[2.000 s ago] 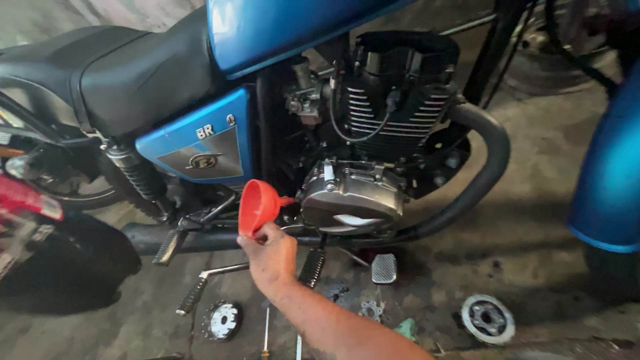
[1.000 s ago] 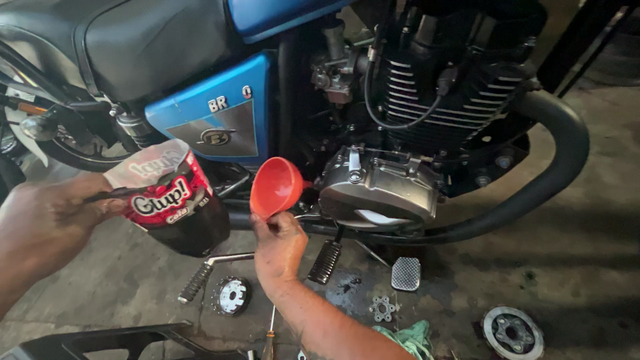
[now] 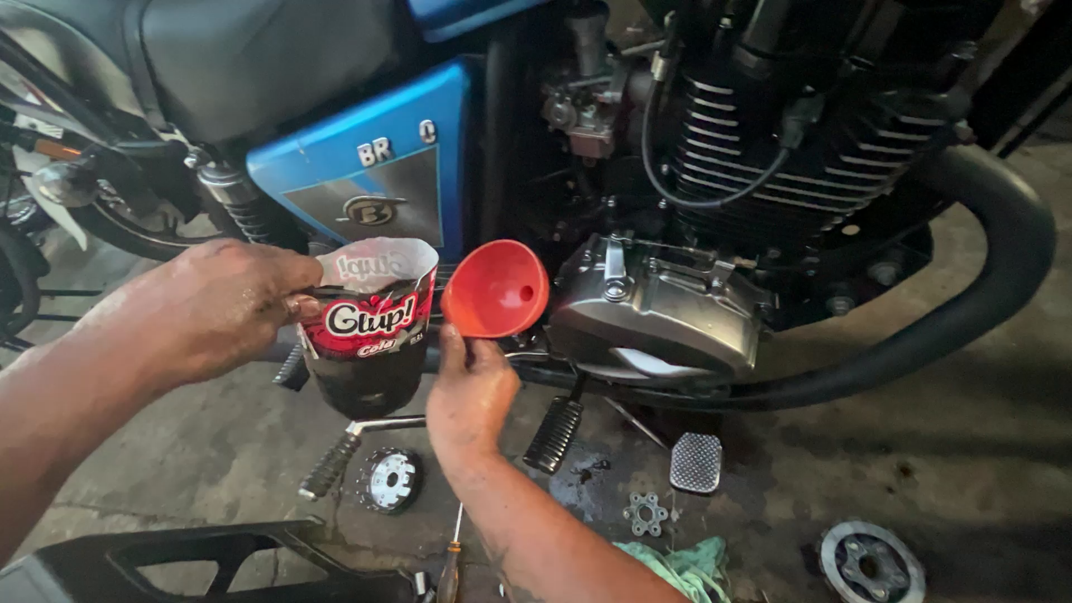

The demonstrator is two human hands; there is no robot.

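Note:
My left hand [image 3: 226, 310] grips the rim of a cut-open plastic cola bottle [image 3: 368, 335], which bears a red and black label and has dark liquid in its lower part. Just right of the bottle, my right hand [image 3: 473, 385] pinches the lower edge of a red plastic funnel [image 3: 498, 289]. The funnel is tilted, its wide mouth towards me, and its spout is hidden behind it. Close on its right is the metal engine side cover [image 3: 662, 318] of a blue motorcycle. Bottle and funnel are side by side, with a narrow gap between them.
On the concrete floor lie a clutch basket [image 3: 391, 480], a star-shaped metal plate [image 3: 645, 513], a round clutch part [image 3: 871, 565], a screwdriver [image 3: 450, 569] and a green cloth [image 3: 687, 565]. A kick-start lever [image 3: 331, 461], a footrest [image 3: 554, 434], a brake pedal [image 3: 696, 462] and the exhaust pipe [image 3: 1005, 226] stick out low.
My left hand, out of view two seconds ago, came in at the left with the bottle and has moved it right, close to the funnel. My right hand still holds the funnel. The view has moved nearer.

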